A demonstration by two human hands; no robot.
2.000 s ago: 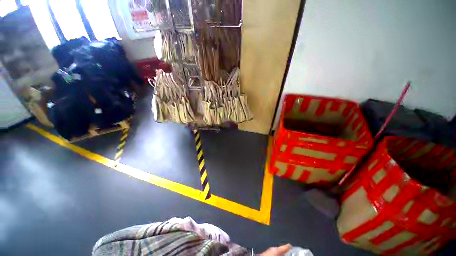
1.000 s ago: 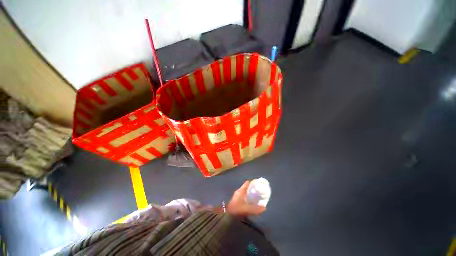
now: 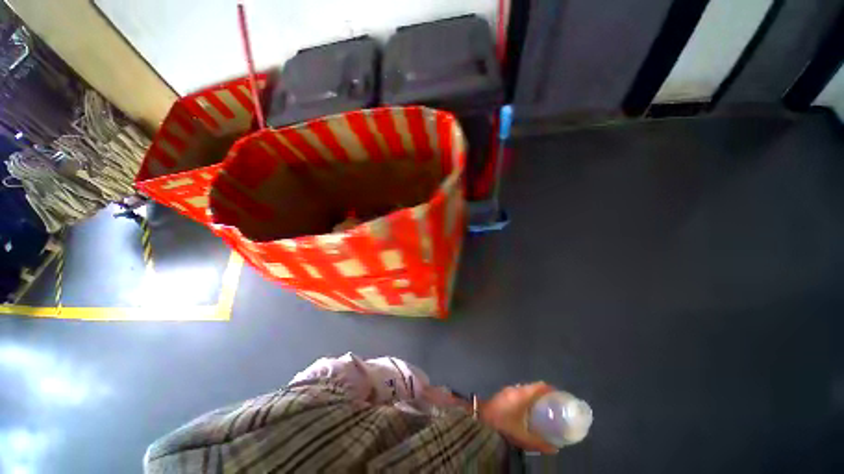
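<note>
My left hand is at the bottom, right of centre, closed around a small translucent white bottle. The bottle's pale round top faces the camera; its lower part is hidden by the hand. I cannot tell from here whether the bottle is capped or what is in it. A striped brown-grey sleeve and a pale pink patterned cloth lie to the left of the hand. My right hand is not in view.
A large red-taped tan bin stands ahead, with a second taped bin behind it. Two dark lidded bins stand by the wall. A blue-handled tool stands beside them. Cords hang at left. Yellow floor lines run below.
The view has swung right, from the hanging cords to the taped bins, and the bins are closer. My left hand and the bottle show farther right and lower than a second ago.
</note>
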